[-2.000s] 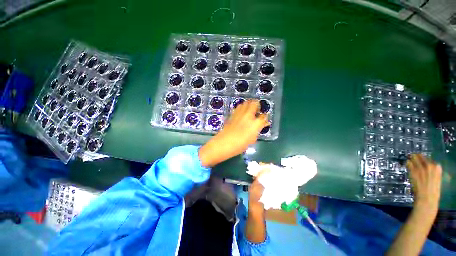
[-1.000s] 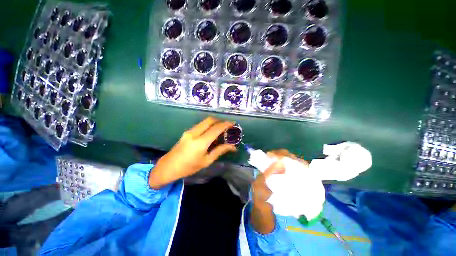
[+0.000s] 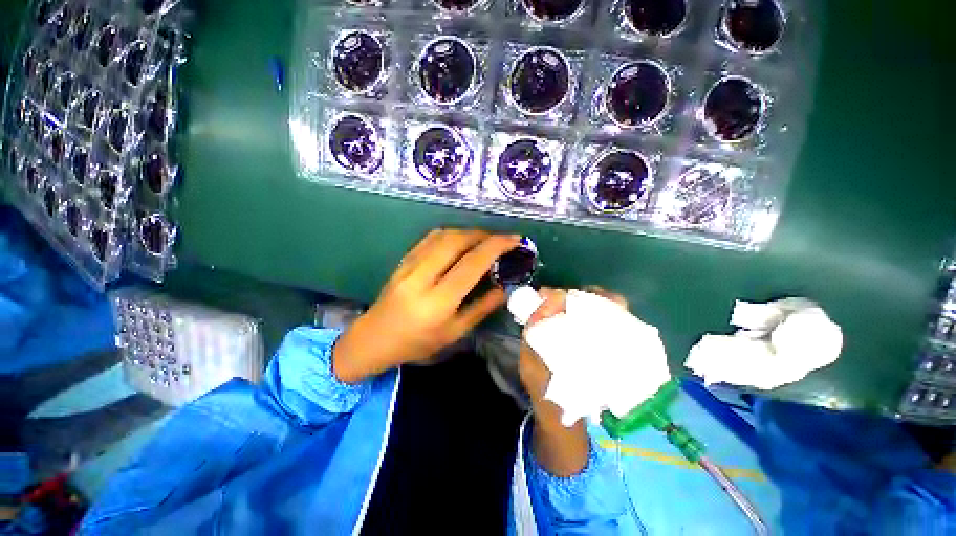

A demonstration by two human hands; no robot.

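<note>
My left hand [image 3: 425,298] holds a dark, glossy lens assembly [image 3: 515,265] between its fingertips, just in front of the tray's near edge. My right hand [image 3: 552,403] grips the air gun [image 3: 642,410], mostly hidden under a white wipe [image 3: 598,356]. The gun's pale tip is close beside the lens; whether they touch is unclear. The clear lens tray [image 3: 472,194] lies ahead, with dark lenses in its round pockets. The pocket at its near right corner [image 3: 700,196] is empty and shows a hatched base.
A crumpled white wipe [image 3: 770,343] lies on the green bench [image 3: 246,225] at right. Overlapping clear lens trays [image 3: 89,136] are at left. A pale parts tray [image 3: 220,343] sits lower left. A small-pocket tray [image 3: 938,356] is cut off at right. A thin hose [image 3: 734,492] trails from the gun.
My left hand has come from the tray's near right corner with a lens, now held at the gun tip. The view has moved closer to the tray. The neighbour's hand at right has left the view.
</note>
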